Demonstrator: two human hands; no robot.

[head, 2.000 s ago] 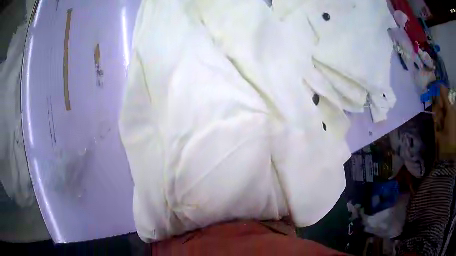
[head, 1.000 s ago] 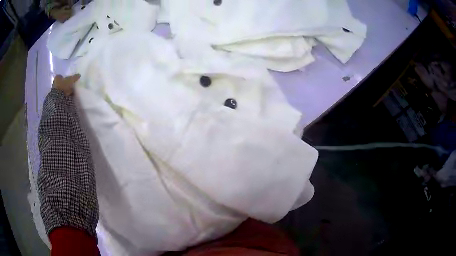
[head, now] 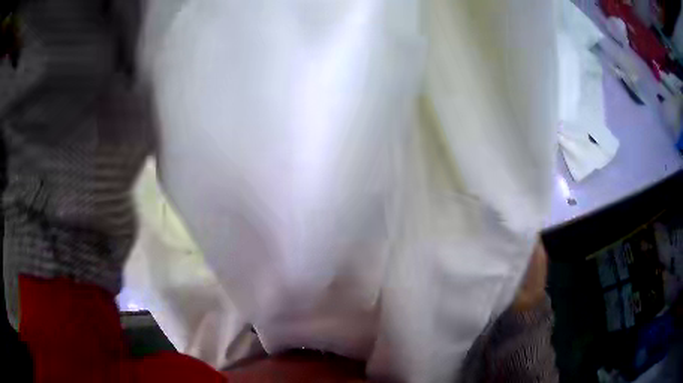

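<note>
A white garment (head: 299, 149) hangs raised close in front of me, fills the middle of the view and is blurred. My left arm reaches up along its left side in a checked sleeve cover over red. My left hand is not visible. A small part of my right hand (head: 534, 275) shows at the garment's lower right edge, above a checked cuff. The cloth hides its fingers, so its grip cannot be made out.
Another white cloth piece with a dark dot (head: 588, 149) lies on the pale-lilac table (head: 633, 164) at the right. A small speck lies near the table's edge. Colourful items are at the upper right, and dark clutter is below the table.
The white garment has gone from lying spread over the table to raised and blurred before the camera. My left arm has come closer and higher; part of my right hand has come into view.
</note>
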